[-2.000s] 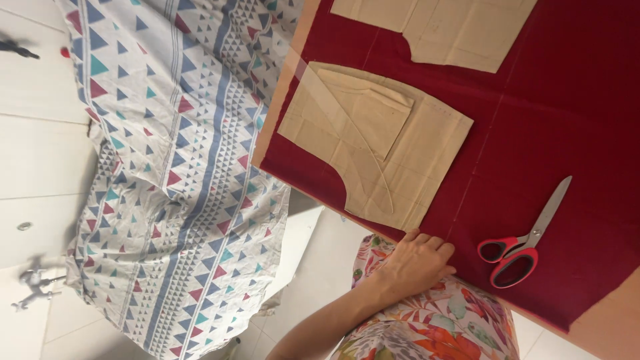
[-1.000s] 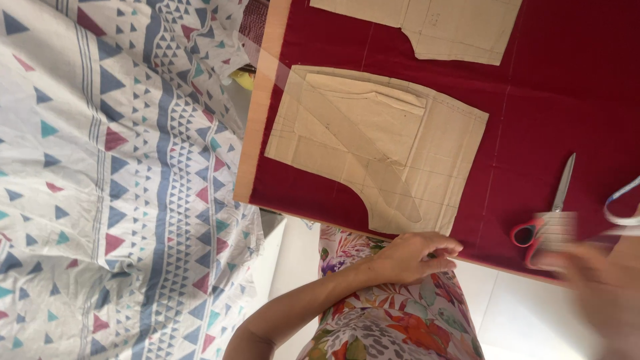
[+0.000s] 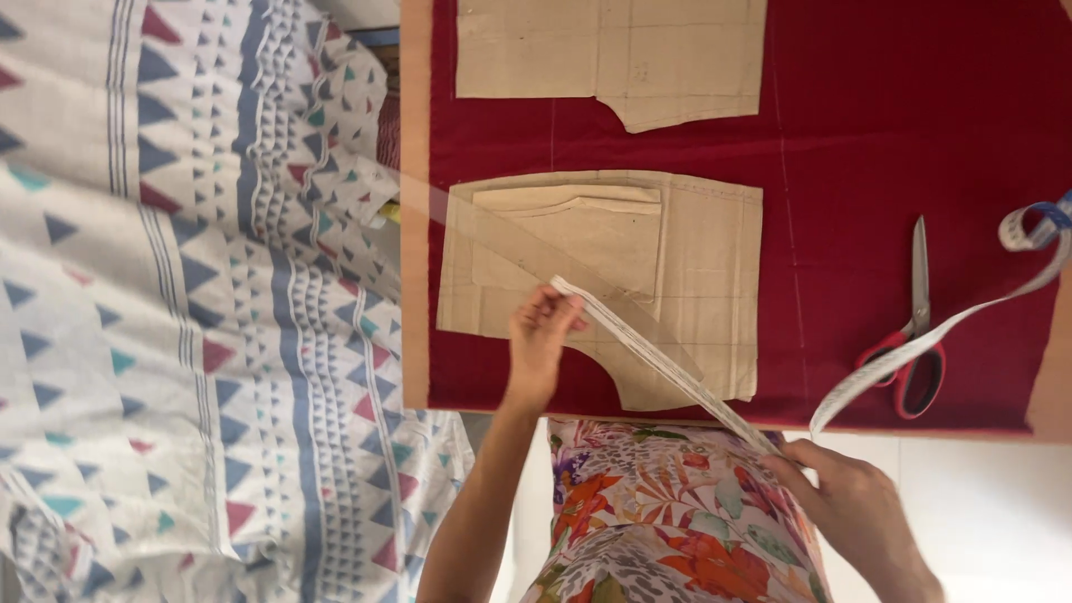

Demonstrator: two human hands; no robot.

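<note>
Between my two hands runs a white measuring tape (image 3: 662, 362), slanting over a brown paper pattern piece (image 3: 712, 251). My left hand (image 3: 544, 322) pinches its end above the pattern. Near the table's front edge, my right hand (image 3: 837, 494) grips the tape lower down, and the rest loops off to the right, ending in a coil (image 3: 1032, 230). A clear ruler (image 3: 502, 239) lies slanted across the pattern and a smaller folded paper piece. Red-handled scissors (image 3: 919, 293) lie on the dark red fabric (image 3: 871, 159), with the tape passing over their handles.
Another paper pattern piece (image 3: 536, 54) lies farther back on the fabric. The wooden table's edge (image 3: 415, 276) shows at the left. Beyond it hangs a large white cloth (image 3: 193, 335) with printed triangles. Floral clothing (image 3: 687, 511) is below the front edge.
My left hand has moved from the table's front edge up over the pattern and has taken hold of the tape. My right hand, blurred near the scissors before, now holds the tape too.
</note>
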